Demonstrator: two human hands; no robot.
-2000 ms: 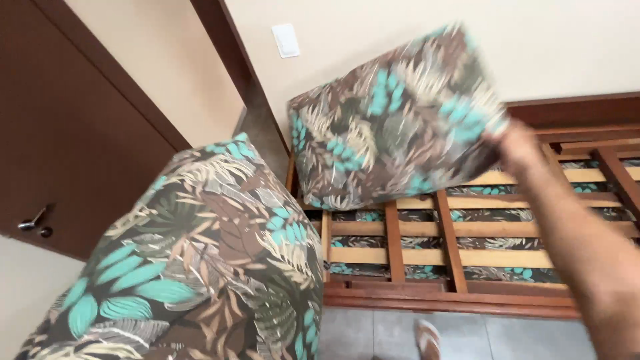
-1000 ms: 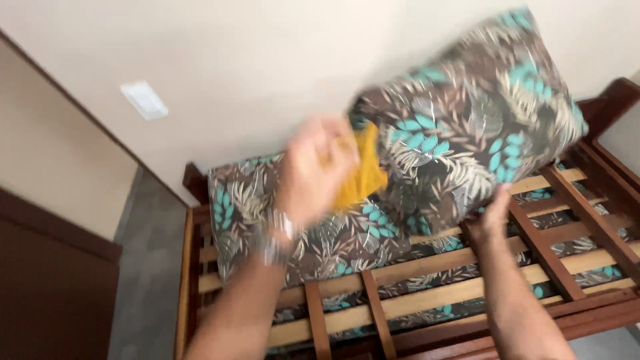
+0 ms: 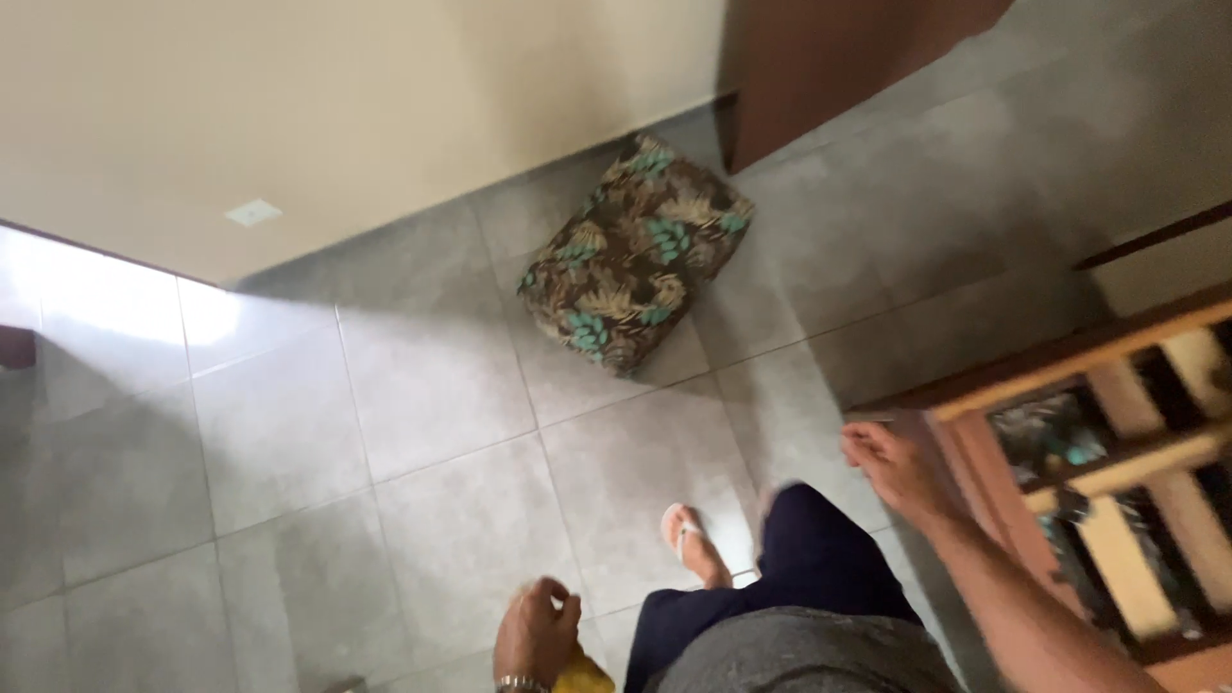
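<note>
A leaf-patterned cushion lies on the tiled floor near the wall, beyond the reach of both hands. My left hand, with a metal bracelet or watch band at the wrist, is low in the view, curled on a yellow cloth that hangs below it. To the right, my right hand hangs beside the corner of the slatted wooden frame, fingers loosely bent, with nothing seen in them. Patterned fabric shows between the slats.
Grey floor tiles stretch around the cushion. A brown door stands at the upper right, near the wall with its white outlet plate. My foot in a white flip-flop is on the floor.
The view has swung from the frame to the floor. My right hand has let go of the cushion it was touching one second ago. The yellow cloth remains in my left hand.
</note>
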